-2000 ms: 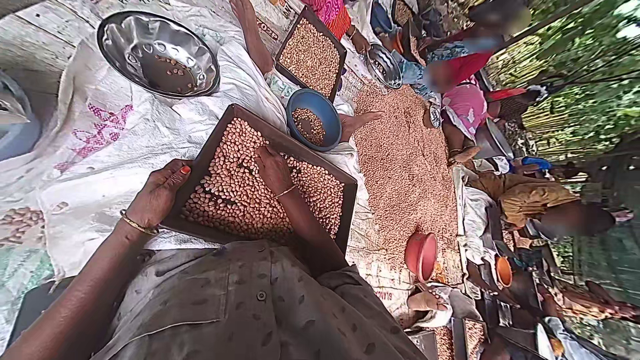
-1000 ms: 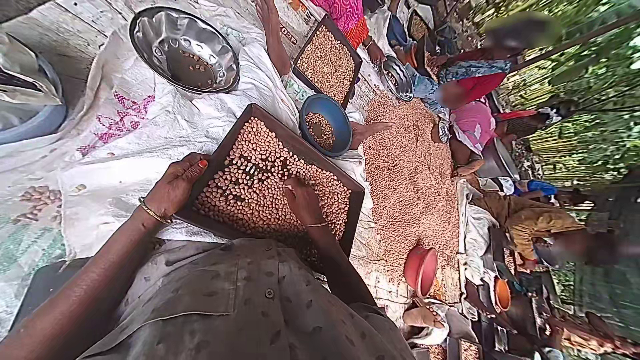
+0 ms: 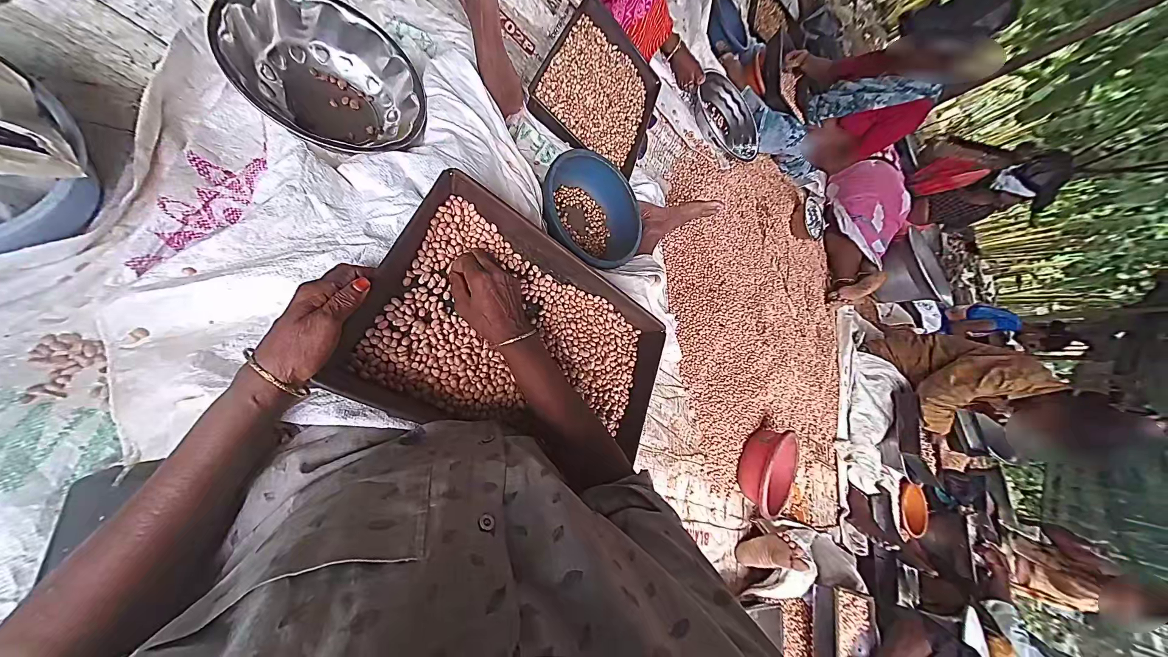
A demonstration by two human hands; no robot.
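Observation:
A dark rectangular tray (image 3: pixel 666 342) full of pinkish-brown shelled nuts or beans (image 3: pixel 438 342) lies against my lap. My left hand (image 3: pixel 315 324) grips its left side, thumb on the rim and the other fingers partly hidden. My right hand (image 3: pixel 491 297) is down among the nuts near the middle of the tray, fingers bent and fingertips partly hidden; whether it pinches any cannot be told. Beside the tray's far edge stands a blue bowl (image 3: pixel 625 210) with some nuts in it. A shiny metal basin (image 3: pixel 406 78) holding a few nuts sits on white sacking.
Past the tray spreads a large heap of nuts (image 3: pixel 753 301) with a red bowl (image 3: pixel 769 470) at its edge. Another full tray (image 3: pixel 593 87) lies beyond the blue bowl. Several people sit along the heap's far side. A blue-grey tub (image 3: pixel 68 205) stands at left.
My right hand has shifted within the tray toward its upper middle, away from the lower right part where it was one second ago. My left hand stays on the tray's side.

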